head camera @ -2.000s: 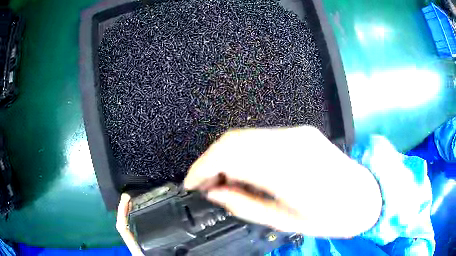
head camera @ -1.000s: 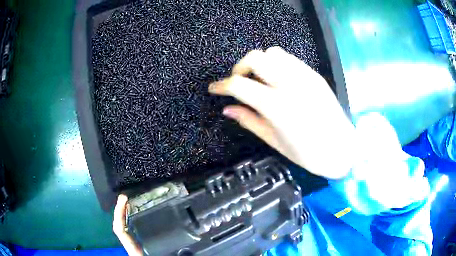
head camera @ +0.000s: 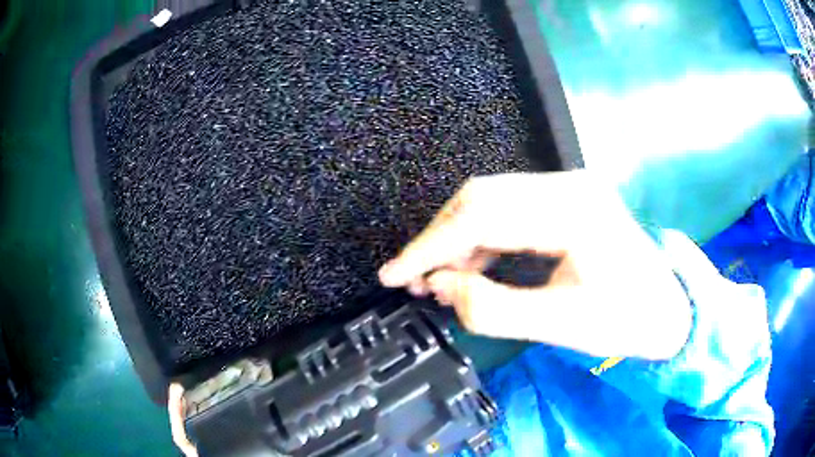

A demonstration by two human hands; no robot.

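Note:
A black ribbed housing [head camera: 357, 402] is at the bottom of the view, at the tray's near edge, cut off by the picture's edge. A rough silver-grey strip [head camera: 228, 386] lies along its upper left edge. My left hand [head camera: 179, 419] holds the housing at its left end; only a finger shows. My right hand [head camera: 545, 268] is just above the housing's upper right part, thumb and fingertips brought together. Whether a tiny part is between them cannot be told. The dark tray [head camera: 558, 116] is filled with tiny black rods [head camera: 313, 152].
The tray lies on a glossy green surface [head camera: 617, 107]. A small white mark [head camera: 161, 17] is at its far rim. A blue bin [head camera: 768, 25] is cut off at the upper right. Blue clothing shows at the right edge.
My right hand has moved from over the rods down towards the housing, and its spread fingers have come together. The tray and housing have shifted left in the view.

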